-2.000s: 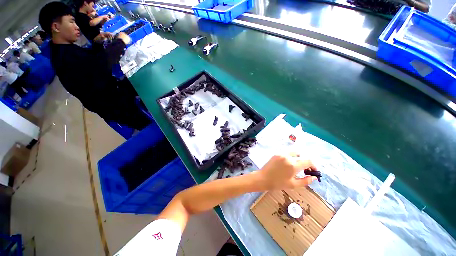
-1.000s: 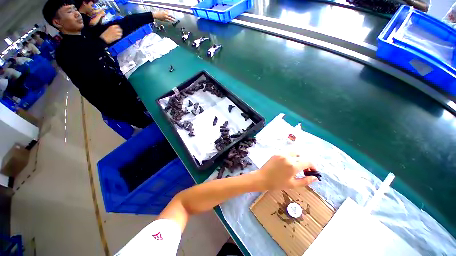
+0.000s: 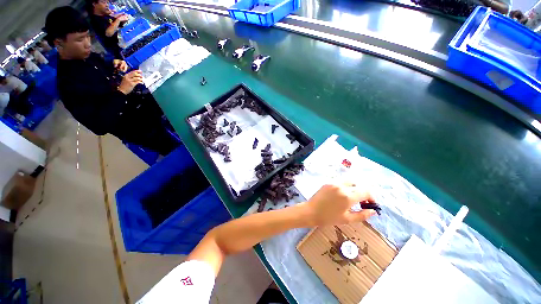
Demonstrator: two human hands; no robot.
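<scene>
My left hand (image 3: 339,203) reaches in from the lower left and pinches small dark plastic parts (image 3: 371,207) at its fingertips, above the covered bench. Below it lies a tan cardboard pad (image 3: 320,256) with a small white disc (image 3: 349,250) and brown smears around the disc. A black parts tray (image 3: 216,165) with a white liner holds many small dark parts, and a heap of the same parts (image 3: 279,189) lies at its near corner. My right hand is not in view.
A white board (image 3: 424,276) lies right of the cardboard. A wrinkled whitish sheet (image 3: 403,189) covers the bench. A blue crate (image 3: 172,228) stands below the bench. Black-and-white products (image 3: 260,62) lie on the green conveyor belt (image 3: 332,77). A person in black (image 3: 95,89) sits at the left.
My left hand has stayed still with the dark parts. The products on the belt have shifted slightly toward me. The seated person's outstretched arm has drawn back from the belt.
</scene>
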